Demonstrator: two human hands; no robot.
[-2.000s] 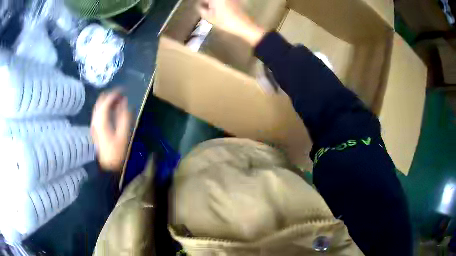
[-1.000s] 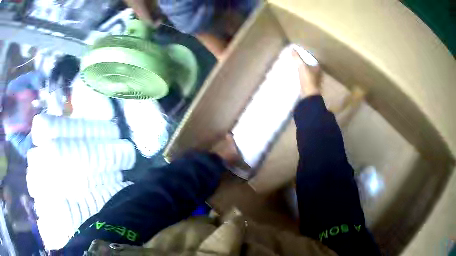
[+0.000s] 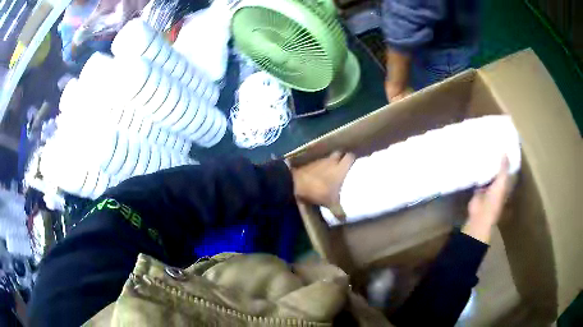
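A long white stack of round parts (image 3: 428, 167) lies along the far wall inside the open brown carton (image 3: 556, 166). My left hand (image 3: 323, 182) is at its near left end, with fingers spread against the end. My right hand (image 3: 491, 201) is at its right end, with fingers against the lower side and end. Whether either hand truly grips the stack is hard to tell. The carton floor is partly hidden by my right sleeve.
White stacks (image 3: 147, 96) lie on the table at left. A tangle of white loops (image 3: 261, 110) lies beside the green fan (image 3: 287, 41). Another person's hand (image 3: 397, 89) is just behind the carton's far wall. A blue patch (image 3: 224, 241) shows below the table.
The view has turned, so the stack appears more level and further right. Both hands remain at its ends. Two seconds ago my left hand was near the table stacks.
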